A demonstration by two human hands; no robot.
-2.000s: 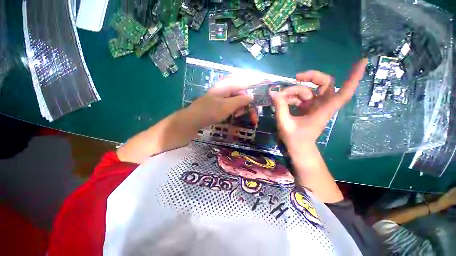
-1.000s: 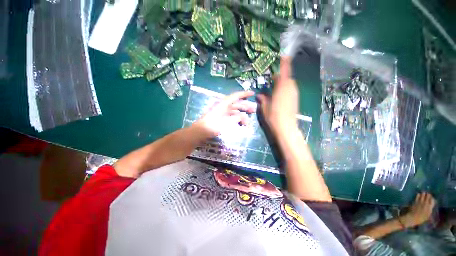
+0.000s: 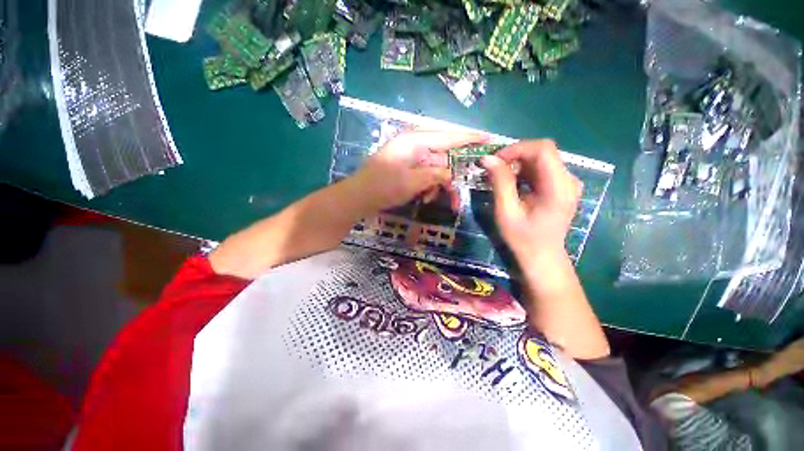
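A small green circuit board (image 3: 465, 166) is held between my two hands above the adhesive sheet. My left hand (image 3: 410, 169) grips its left end between thumb and fingers. My right hand (image 3: 535, 191) has its thumb and index fingertips at the board's right end; whether they hold a small pad there is too blurred to tell. The glossy gridded adhesive sheet (image 3: 594, 188) lies under both hands, with a few tan die-cut pieces showing near its lower edge. My hands hide its middle.
A pile of green boards (image 3: 331, 55) lies beyond the sheet. Handled boards (image 3: 696, 132) lie on clear bubble wrap (image 3: 663, 251) at right. Striped sheets (image 3: 110, 97) and a white phone (image 3: 173, 16) are at left. Another person's arm (image 3: 718, 384) shows lower right.
One second ago my right hand reached toward the pile and my left hand was over the sheet. Now both hands meet at a board above the sheet. The view has shifted.
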